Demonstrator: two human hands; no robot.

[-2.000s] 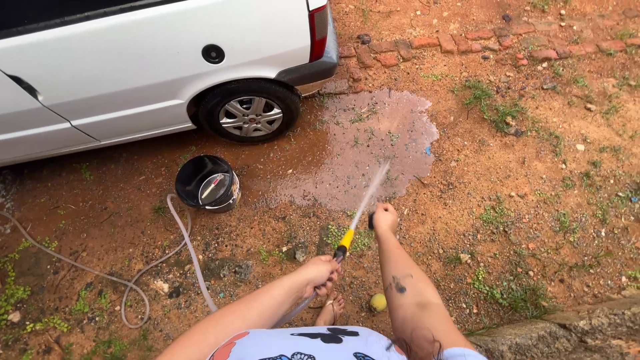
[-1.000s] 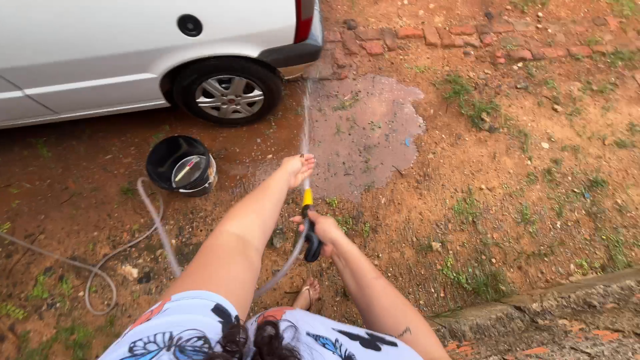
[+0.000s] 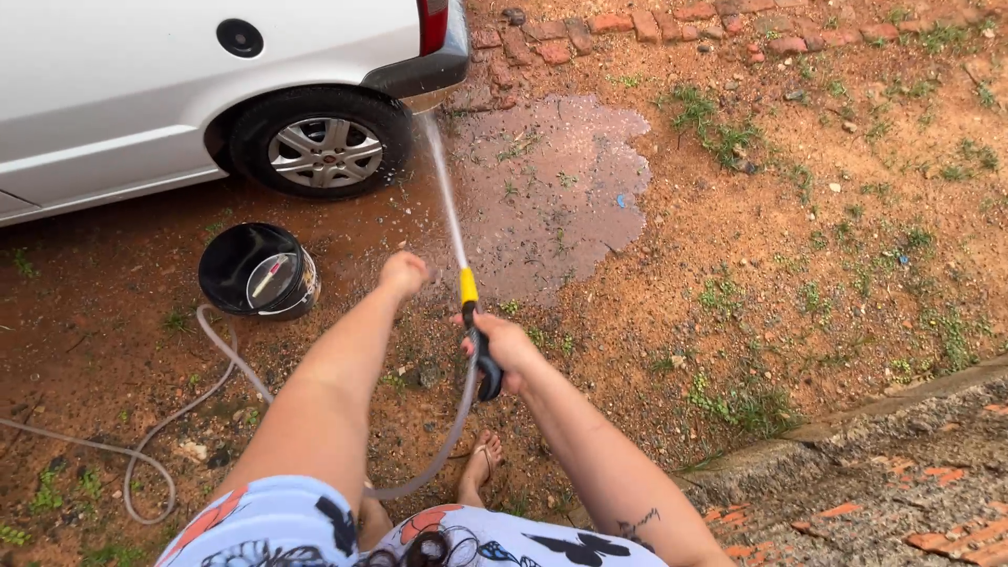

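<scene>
My right hand (image 3: 504,346) is closed around the black handle of a hose spray nozzle (image 3: 469,290) with a yellow tip. A jet of water (image 3: 446,185) leaves the tip toward the rear bumper (image 3: 421,71) of a white car (image 3: 118,87), just behind its rear wheel (image 3: 327,150). My left hand (image 3: 405,276) is held out left of the nozzle, blurred, and whether it holds anything is unclear. A clear hose (image 3: 453,437) runs from the nozzle down past my legs.
A black bucket (image 3: 213,272) with an object bearing a red and pale piece inside stands on the wet soil at left. More hose (image 3: 150,453) loops below it. A puddle (image 3: 551,197) lies behind the car. A rough masonry wall (image 3: 866,480) borders the lower right, bricks (image 3: 614,24) the top.
Two seconds ago the nozzle was in my left hand; now my right hand holds it. The jet has swung from the puddle to the car's rear bumper. My left hand has moved left of the nozzle.
</scene>
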